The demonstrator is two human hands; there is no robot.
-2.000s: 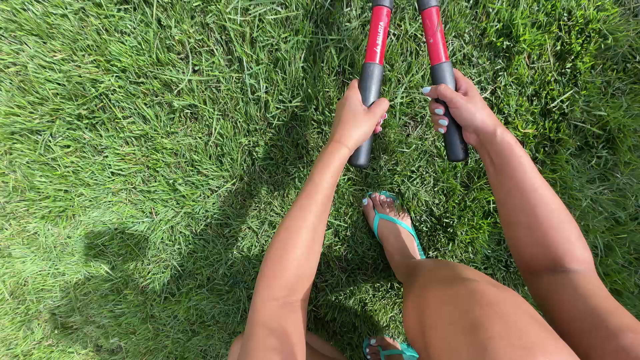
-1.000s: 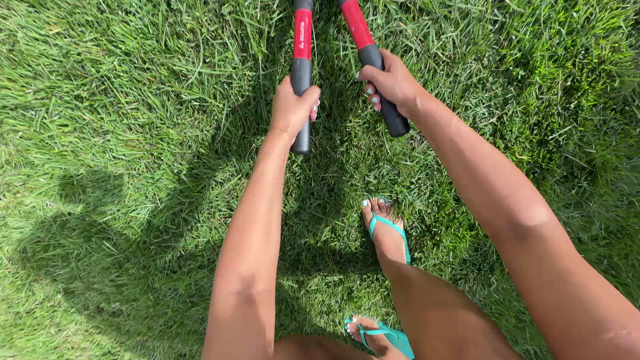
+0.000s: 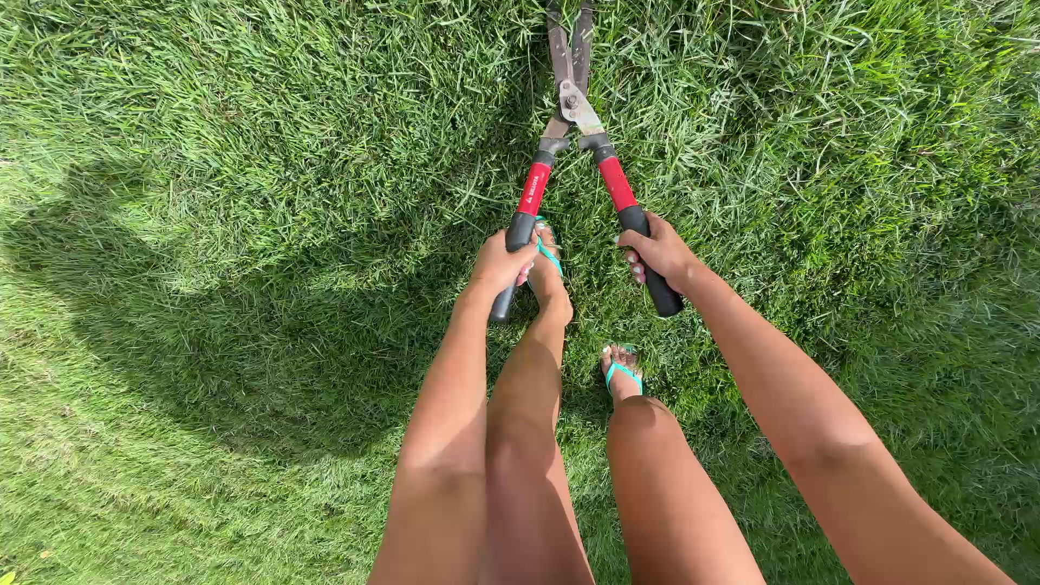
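A pair of hedge shears (image 3: 572,101) with red and black handles lies across the top centre of the view, its metal blades running up into the grass (image 3: 691,138). My left hand (image 3: 500,262) is closed around the black grip of the left handle. Around the black grip of the right handle my right hand (image 3: 662,253) is wrapped, thumb on top. The handles stand apart in a V, and the blades are slightly apart near the top edge, where their tips are out of view.
My foot in a turquoise flip-flop (image 3: 547,253) is just behind the left grip. The other flip-flop (image 3: 623,374) is lower, between the arms. A shadow falls over the lawn at left. Loose grass clippings lie around the blades.
The pivot and blades have come into view. The handles are spread wider at the grips than a second ago. One foot has moved forward, near the left grip.
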